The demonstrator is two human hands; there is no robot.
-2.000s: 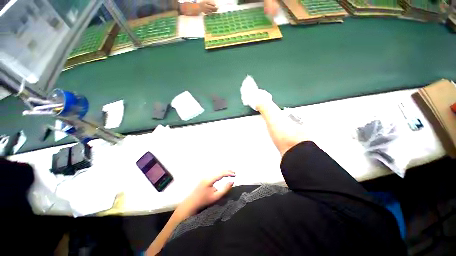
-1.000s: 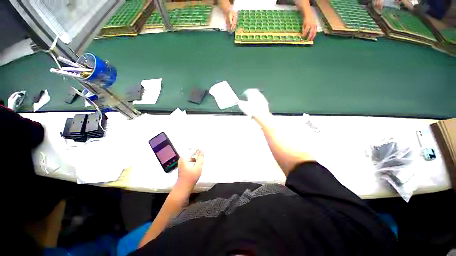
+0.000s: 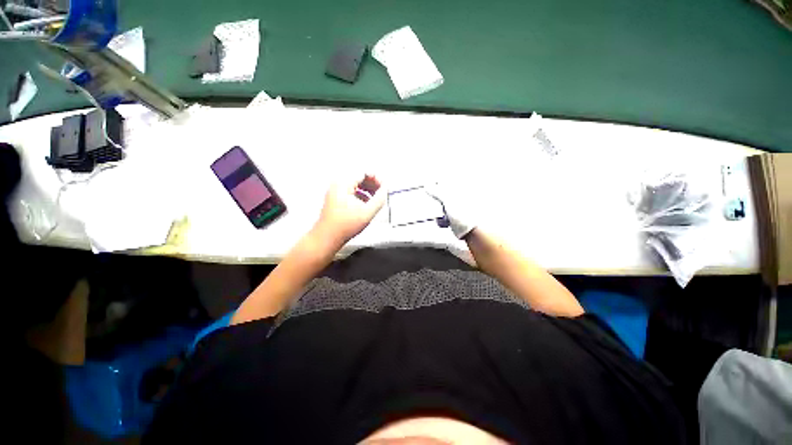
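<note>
A white-faced panel with a thin dark edge [image 3: 415,206] is low in front of me at the bench. My gloved right hand [image 3: 450,213] is at its right edge, with thumb and fingers closed on it; the white glove blends with the white bench. My bare left hand [image 3: 353,209] is just left of the panel, its fingers curled around a small dark reddish thing that I cannot make out. The left hand does not visibly touch the panel.
A lit smartphone [image 3: 249,188] lies left. Stacked black parts [image 3: 86,139] are far left. A clear bag [image 3: 671,217] and cardboard sheets [image 3: 773,217] are right. A dark module [image 3: 347,62] and bubble bag [image 3: 408,62] lie on the green belt [image 3: 521,61].
My right hand has come back from the belt to the bench front, now with the panel. My left hand has moved right, away from the phone. The view has tilted down.
</note>
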